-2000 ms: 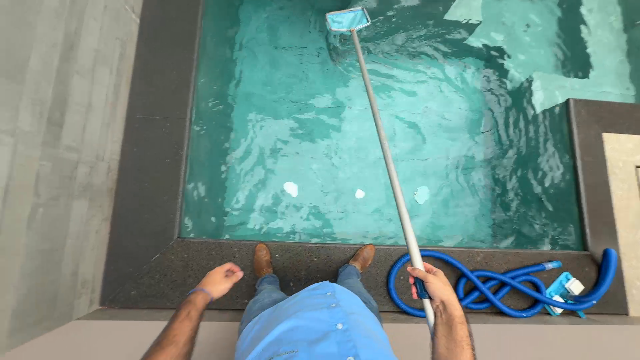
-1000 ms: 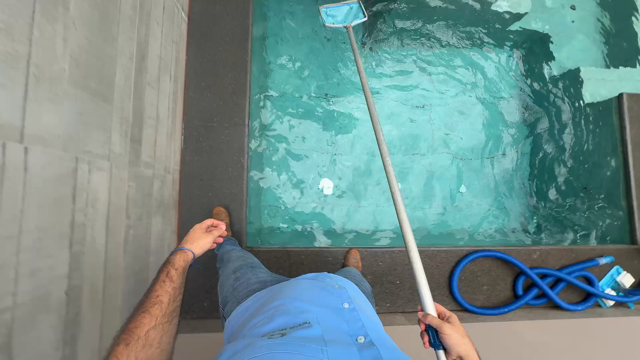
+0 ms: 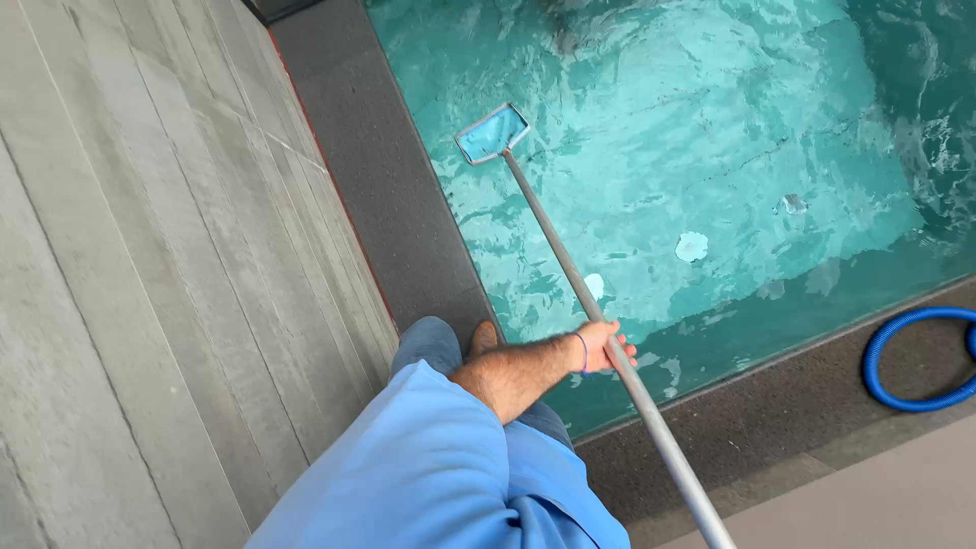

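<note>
My left hand (image 3: 604,347) is at the middle of a long metal pole (image 3: 563,255), with the pole lying against the palm and the fingertips showing past its far side. A flat pool skimmer net (image 3: 493,134) with blue mesh and a pale frame is fixed to the pole's far end, over the pool water near the left edge. Toward the bottom right the pole runs out of the picture. My right hand is outside the view.
Dark stone coping (image 3: 404,183) borders the pool water (image 3: 724,114). A grey plank-patterned wall (image 3: 152,252) rises at the left. One loop of blue ribbed hose (image 3: 877,366) lies on the near coping at the right. My brown shoe (image 3: 483,338) stands by the pool corner.
My left hand, free in both earlier frames, is now on the pole. My right hand has gone out of view. The net is nearer the left coping. The view has turned and shifted left.
</note>
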